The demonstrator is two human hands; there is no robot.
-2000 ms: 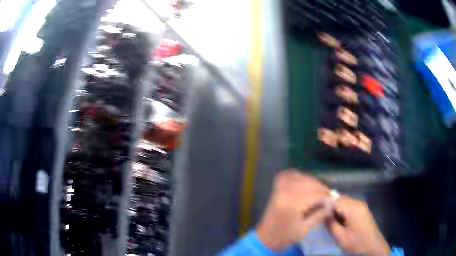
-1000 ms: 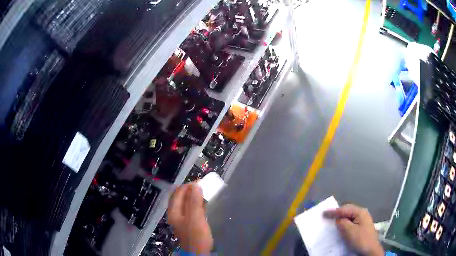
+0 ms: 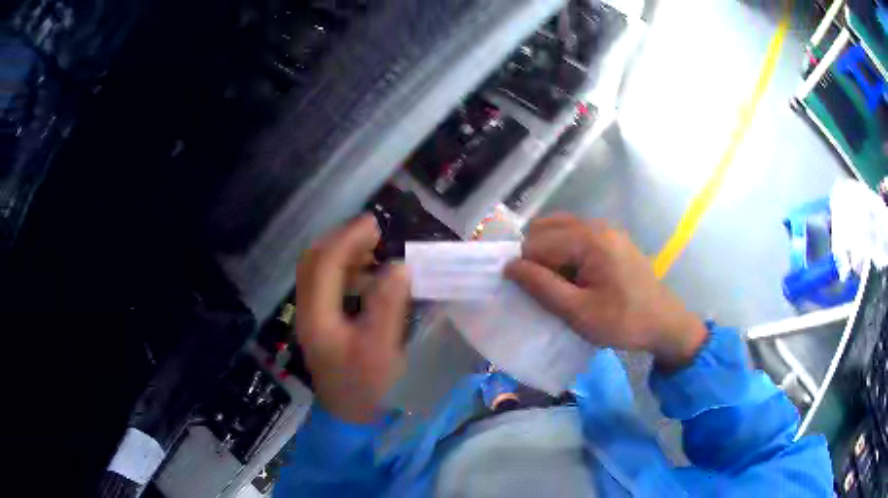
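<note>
A small white paper slip (image 3: 460, 270) with faint, blurred lines of writing is held level between both hands. My left hand (image 3: 352, 316) holds its left end, with thumb and fingers around the edge. My right hand (image 3: 609, 287) pinches its right end. A larger white paper sheet (image 3: 531, 340) hangs under the slip below my right hand. Both hands are blurred. A white label (image 3: 134, 457) sits on the edge of a dark tray stack (image 3: 185, 374) at the lower left.
A metal rack (image 3: 360, 146) with dark trays and parts runs diagonally on the left. A yellow line (image 3: 725, 146) crosses the grey floor. A blue stool-like object (image 3: 813, 258) stands at the right. A green bench (image 3: 849, 102) is at the upper right.
Both hands have come together in front of me, and the small slip now spans them. The larger sheet has moved left with my right hand. The view has shifted toward the rack.
</note>
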